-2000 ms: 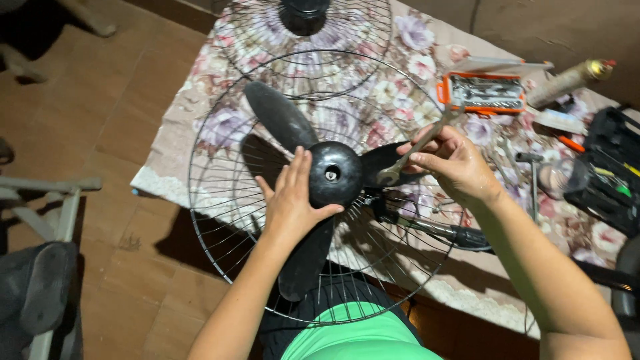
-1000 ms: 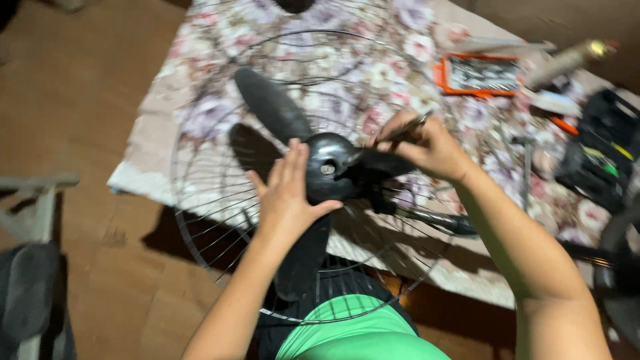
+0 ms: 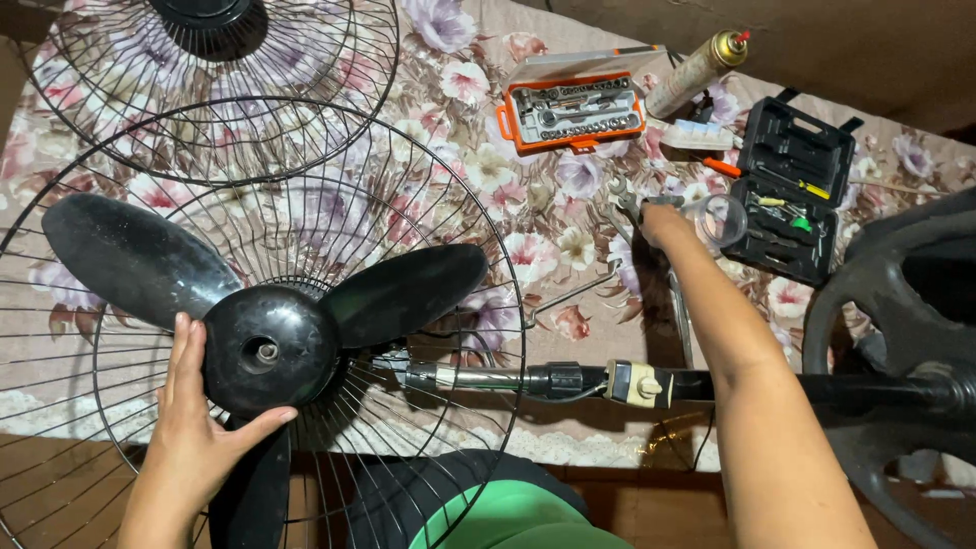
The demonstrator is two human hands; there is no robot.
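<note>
My left hand (image 3: 206,427) rests on the lower left of the hub of a black three-bladed fan (image 3: 271,351), thumb and fingers spread around it. A metal nut or shaft end shows in the hub's recess. Behind the blades lies a round black wire grille (image 3: 503,267). My right hand (image 3: 665,221) is over the tools on the flowered cloth, beside an open-end wrench (image 3: 625,194) and a clear round container (image 3: 720,221). Its fingers are partly hidden, so whether they grip something is unclear. A bent metal rod (image 3: 572,293) lies between the hand and the grille.
A second wire grille (image 3: 381,91) lies at the upper left. An orange socket set (image 3: 576,141), a spray can (image 3: 698,72) and an open black tool case (image 3: 789,187) are at the upper right. The fan's pole (image 3: 778,385) runs right to its black base (image 3: 827,305).
My right hand has moved right, from the fan's hub to the tools on the cloth. The wrench it held by the blades is gone from there. My left hand remains on the hub. The view has shifted closer.
</note>
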